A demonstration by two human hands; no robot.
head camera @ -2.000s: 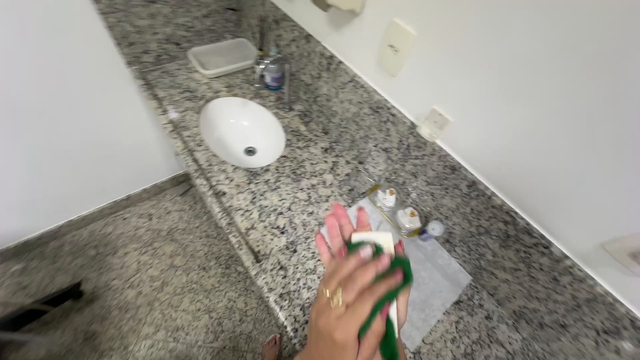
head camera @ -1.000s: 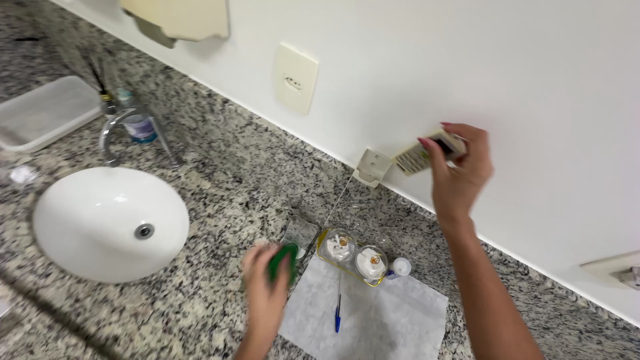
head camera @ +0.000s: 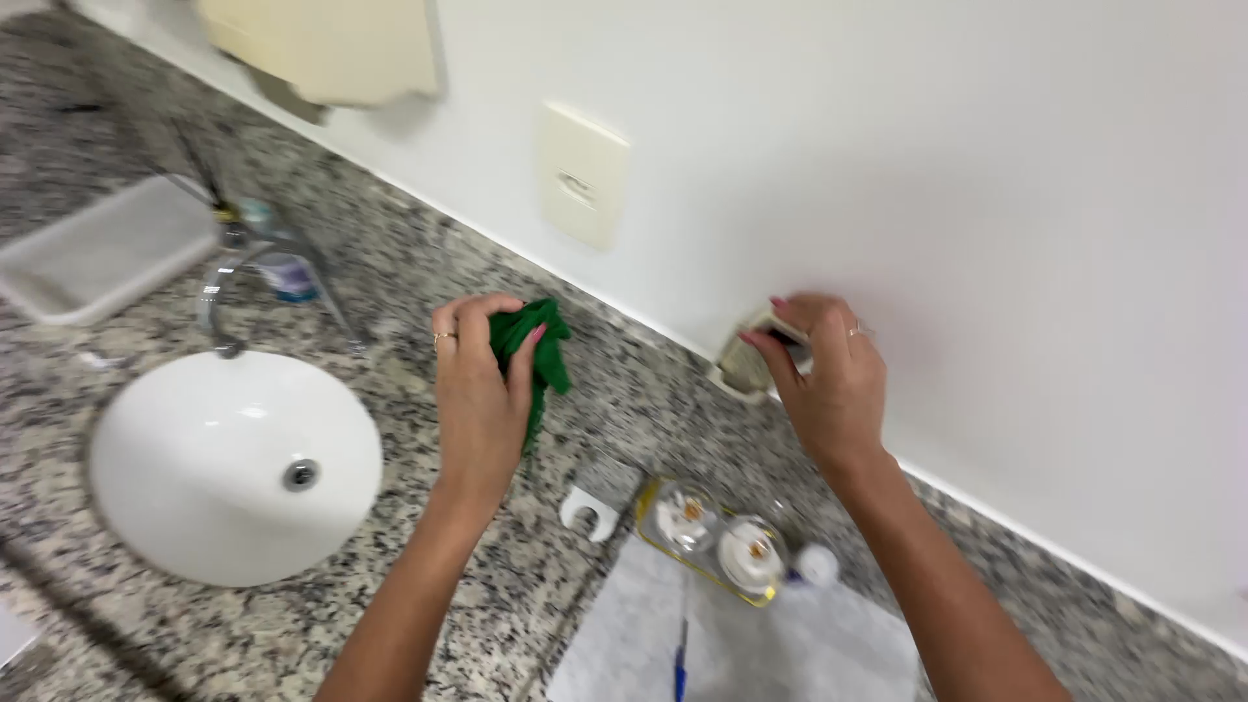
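Note:
My left hand (head camera: pixel 483 390) grips a crumpled green cloth (head camera: pixel 534 336) above the granite counter, to the right of the sink. At the wall on the right, my right hand (head camera: pixel 829 375) holds a small beige remote control (head camera: pixel 801 343) at a pale wall holder (head camera: pixel 738 382). The remote is partly hidden by my fingers, and I cannot tell how far it sits in the holder. Below, a gold-edged tray (head camera: pixel 704 564) carries two round containers with white contents, beside a white-capped bottle (head camera: pixel 817 565).
A white oval sink (head camera: pixel 234 468) with a chrome faucet (head camera: pixel 216 292) lies left. Behind it stand a white plastic tray (head camera: pixel 107 253), a bottle (head camera: pixel 291 275) and a reed diffuser (head camera: pixel 229 219). A blue pen (head camera: pixel 680 673) lies on a pale sheet (head camera: pixel 624 634). A wall outlet (head camera: pixel 583 180) is above.
My right hand has brought the remote down and left to the wall holder. My left hand, with the green cloth, has moved up toward the backsplash. Two seconds ago both hands were together around the cloth.

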